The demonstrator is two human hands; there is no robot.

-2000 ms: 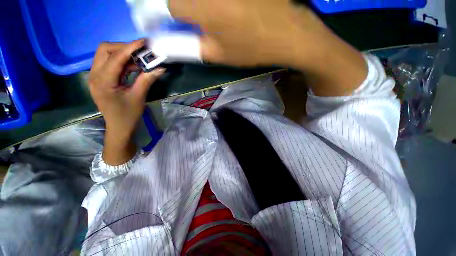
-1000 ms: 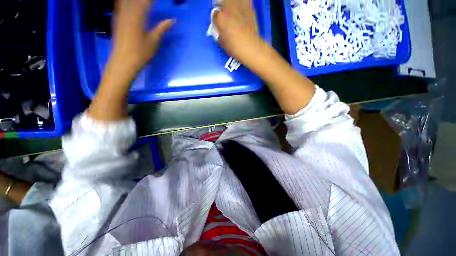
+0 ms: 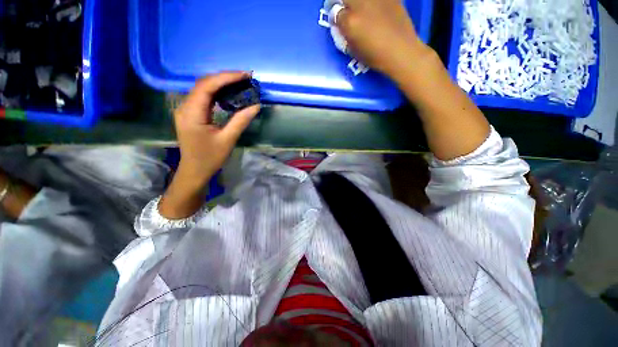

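Observation:
My left hand (image 3: 203,125) holds a black housing (image 3: 237,95) between thumb and fingers, just over the near rim of the blue work tray (image 3: 318,99). My right hand (image 3: 373,34) is over the right part of the tray, with white finger cots (image 3: 339,38) on its fingers. A small white part with a rectangular opening (image 3: 324,17) shows at its fingertips. Whether the fingers grip it cannot be told. Another white part (image 3: 357,66) lies in the tray beside the hand.
A smaller blue bin (image 3: 535,103) at the right is heaped with white parts. A deeper blue bin (image 3: 88,64) at the left holds dark parts, some with pale patches. The dark green bench edge (image 3: 325,135) runs in front. Another person's arm (image 3: 15,196) shows at the far left.
Since one second ago my left hand has come back from the tray to its near rim and now holds a black housing. My right hand stays over the tray's right side.

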